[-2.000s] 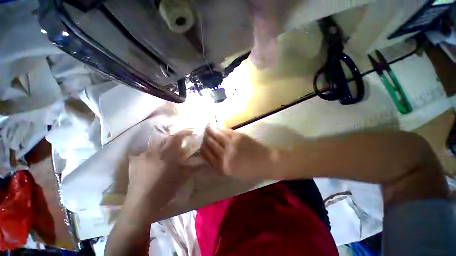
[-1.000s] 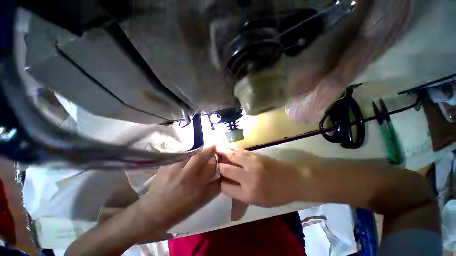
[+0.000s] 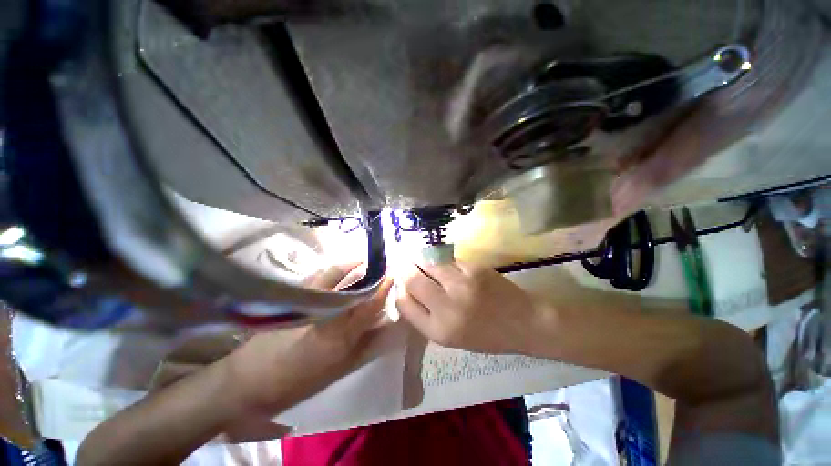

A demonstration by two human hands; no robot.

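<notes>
A white fabric piece (image 3: 364, 378) lies on the pale tabletop under my hands, its upper part washed out by the bright light at the needle. My left hand (image 3: 333, 332) is bent over the fabric just below the needle area, its fingertips partly hidden by the machine's curved edge. My right hand (image 3: 465, 305) is right beside it, with thumb and fingers pinched together at the fabric near the presser foot (image 3: 437, 246). The large grey sewing machine head (image 3: 364, 100) fills the top. The needle point itself is lost in the glare.
Black scissors (image 3: 629, 255) and green snips (image 3: 694, 273) lie to the right. A pale pink bundle (image 3: 674, 159) hangs by the machine head. A ruler-like scale is printed on the table's front edge (image 3: 501, 369). A red apron (image 3: 410, 446) shows below, white cloth (image 3: 556, 428) beside it.
The view has moved closer to the machine head, which now covers more of the top and left. Both hands have come up close together at the needle, and my left hand is now partly behind the machine's edge.
</notes>
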